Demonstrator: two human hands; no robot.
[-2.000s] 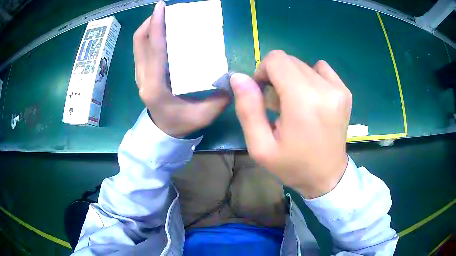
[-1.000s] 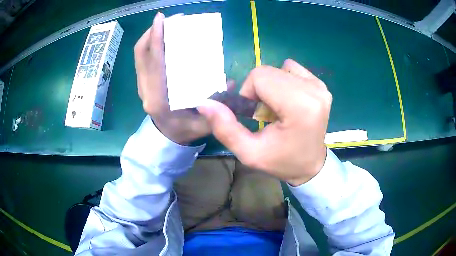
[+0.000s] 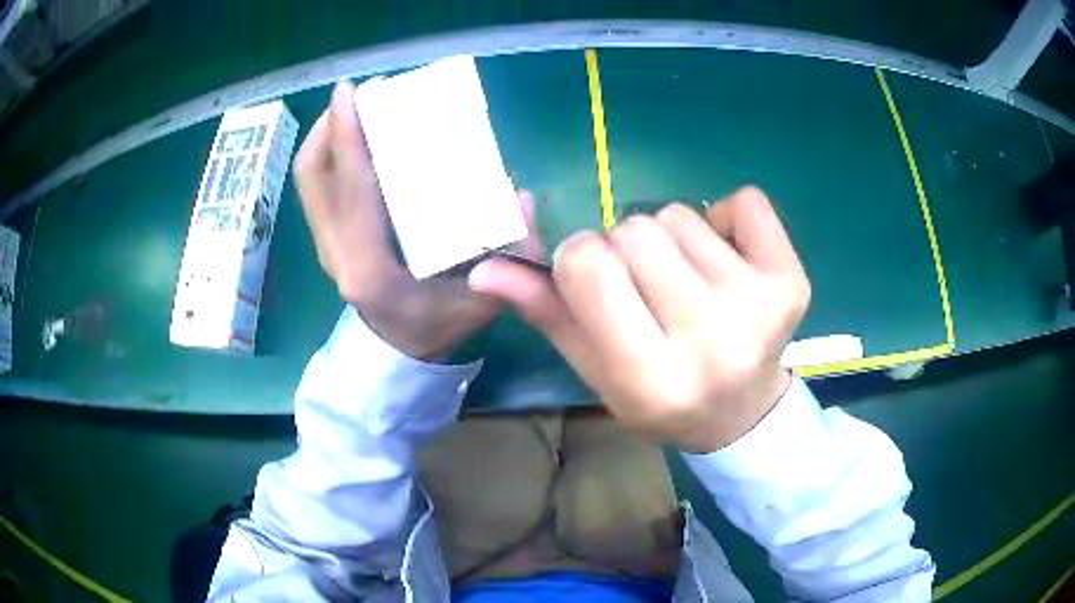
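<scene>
A carton (image 3: 442, 165) is held above the green bench with its plain white end face towards me. My left hand (image 3: 375, 242) is shut on the carton, its fingers along the left side and its palm below. My right hand (image 3: 666, 312) is at the carton's lower right corner, its fingers curled and its thumb pointing at that corner. A thin dark piece (image 3: 521, 258) shows between the right thumb and fingers, its tip at the corner. The rest of it is hidden by the fingers.
Another printed white carton (image 3: 235, 224) lies on the bench at the left. A further one (image 3: 6, 297) is cut off by the left edge. A white strip (image 3: 823, 349) lies by the near yellow line (image 3: 872, 360). A metal rail (image 3: 696, 37) runs along the far side.
The carton has tilted and moved slightly left and down. My right hand has closed its fingers, so less of the dark piece shows. The bench appears lower in the view.
</scene>
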